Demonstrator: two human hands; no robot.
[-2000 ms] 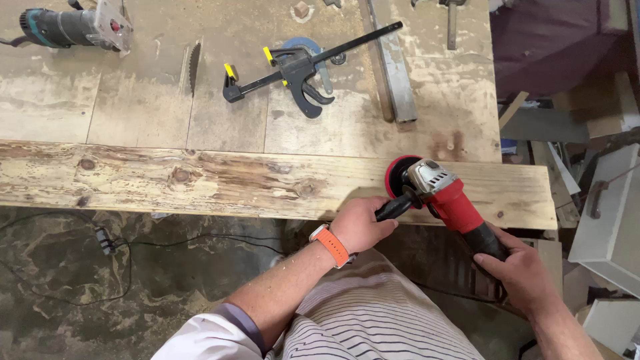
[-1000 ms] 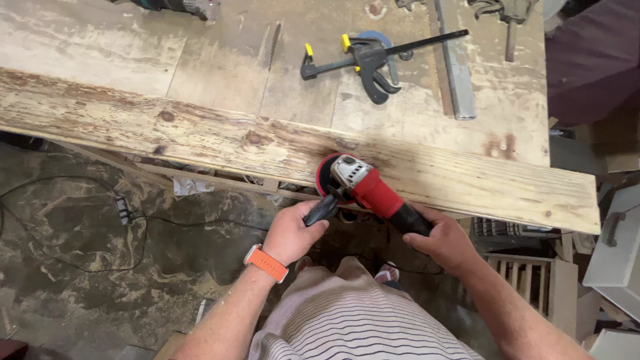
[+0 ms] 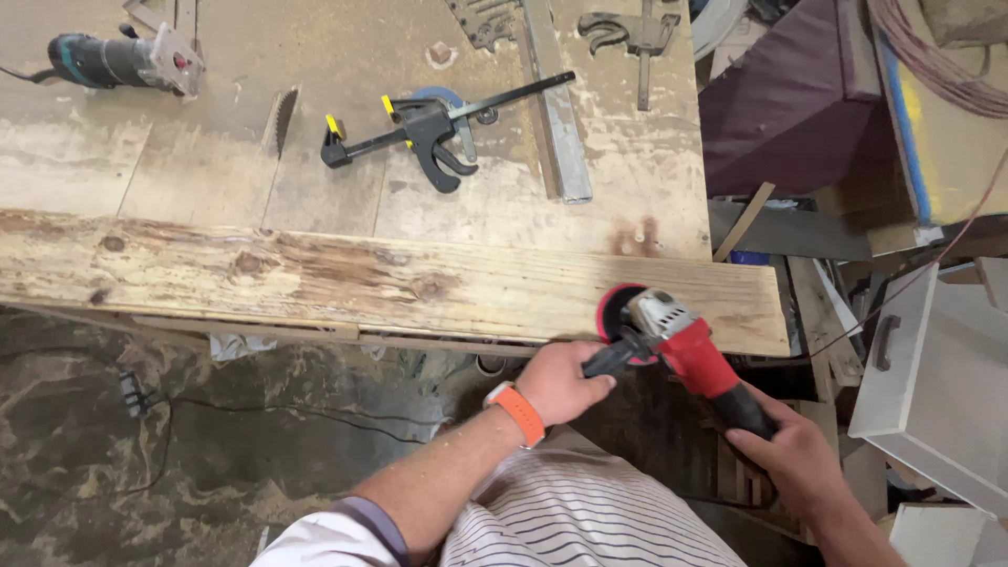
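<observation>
Both my hands hold a red and black angle grinder (image 3: 697, 350). My left hand (image 3: 561, 383) is closed around its black side handle, and an orange watch band circles that wrist. The rear black body of the tool is in the grip of my right hand (image 3: 787, 453). The grinder's round, red-edged disc (image 3: 618, 311) lies over the front edge of a long wooden plank (image 3: 504, 291), near the plank's right end; whether it touches the wood is hard to tell. Knots and dark brown patches mark the plank's left and middle parts, while its right part looks paler.
On the workbench (image 3: 315, 197) behind the plank lie a black bar clamp (image 3: 429, 130), a trim router (image 3: 118, 63), a grey metal bar (image 3: 563, 134) and a second clamp (image 3: 630, 33). A saw blade (image 3: 285, 122) stands up through the top. A white drawer (image 3: 937, 378) is at right.
The grinder and both hands have moved right along the plank since one second ago, from its middle stretch to near its right end. The view has shifted too.
</observation>
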